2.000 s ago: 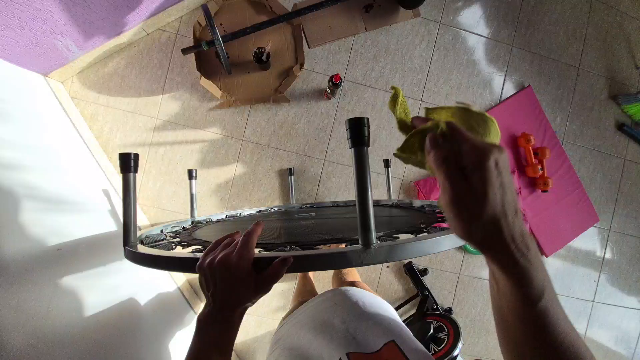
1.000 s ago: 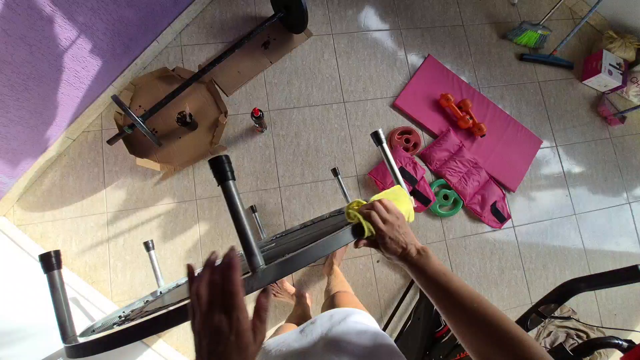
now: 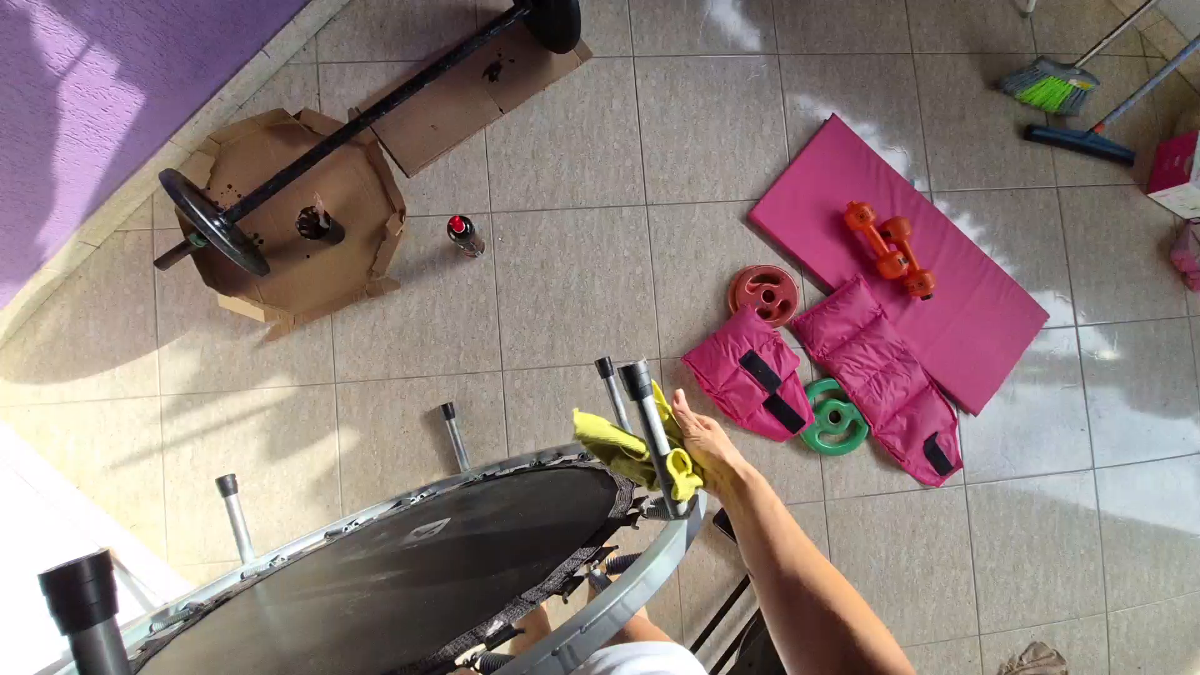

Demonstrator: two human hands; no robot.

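Observation:
A mini trampoline (image 3: pixel 403 553) is tilted in front of me, its black mat, springs and metal frame showing and its rubber-capped legs pointing up. My right hand (image 3: pixel 710 450) holds a yellow cloth (image 3: pixel 614 441) around a trampoline leg (image 3: pixel 653 422) at the right side of the frame. The fingers lie behind the leg and cloth. Of my left hand, at most a sliver shows at the bottom edge near the frame's lower rim; its grip is hidden.
Ahead left, a barbell (image 3: pixel 375 108) lies over cardboard (image 3: pixel 309 272), beside a dark can (image 3: pixel 319 225) and a red-capped bottle (image 3: pixel 466 236). On the right are a pink mat (image 3: pixel 891 197), orange dumbbells (image 3: pixel 886 248), pink ankle weights (image 3: pixel 759 375), weight plates (image 3: pixel 834 417), a broom (image 3: pixel 1050 86) and a squeegee (image 3: pixel 1083 143).
The cloth in my right hand has moved from the frame's rim onto a leg. The trampoline has turned, showing more of its mat. My left hand has dropped almost out of view.

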